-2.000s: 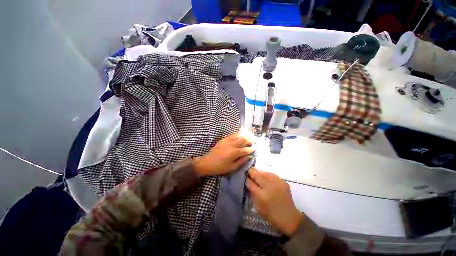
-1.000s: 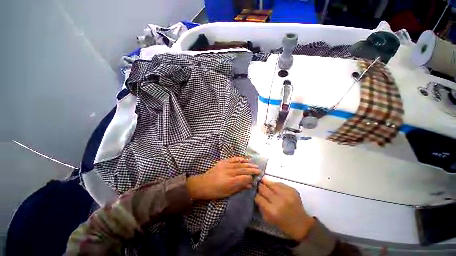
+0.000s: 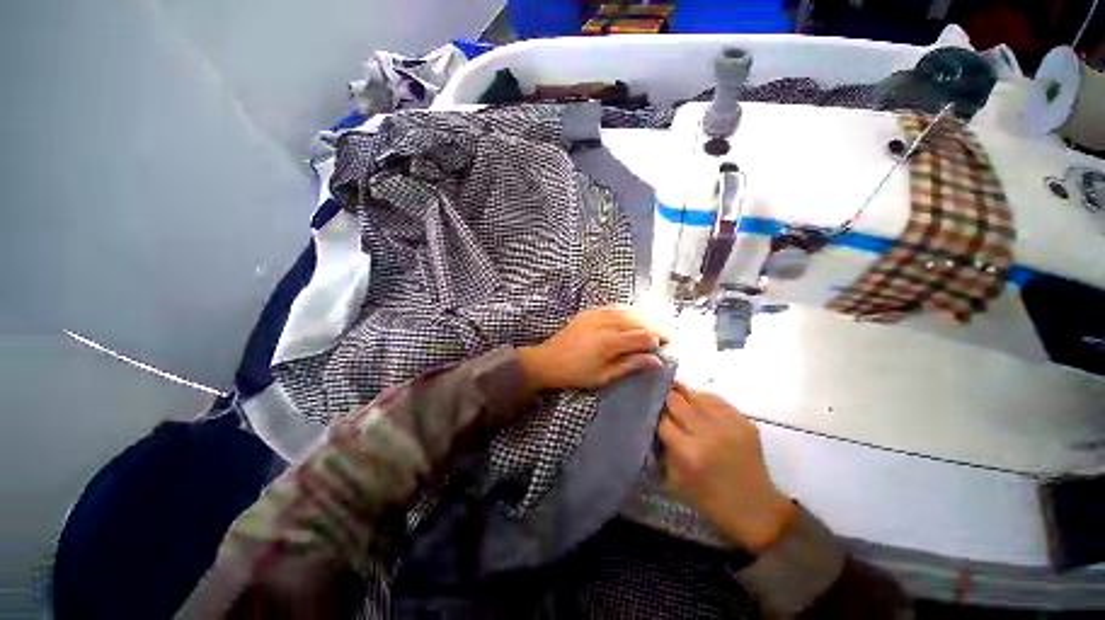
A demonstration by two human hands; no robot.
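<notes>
The small-checked cloth (image 3: 467, 242) lies crumpled left of the needle of the white sewing machine (image 3: 848, 230). A plain grey strip (image 3: 618, 442) runs along its right side, from near the needle down to the lower middle. My left hand (image 3: 596, 349) lies palm down on the cloth and strip, fingertips close to the brightly lit presser foot (image 3: 681, 297). My right hand (image 3: 717, 458) pinches the strip's right edge just below the left fingertips. The needle point is lost in glare.
A brown plaid scrap (image 3: 957, 218) hangs over the machine head. A white thread spool (image 3: 1054, 91) stands upper right. A black flat thing (image 3: 1076, 521) lies at the right edge. Dark navy cloth (image 3: 146, 521) hangs lower left, beside a pale grey wall (image 3: 133, 182).
Both hands first drew back from the needle, then moved up towards it with the strip. More of the grey strip shows, curving below the hands. The whole view has shifted, the machine now further right.
</notes>
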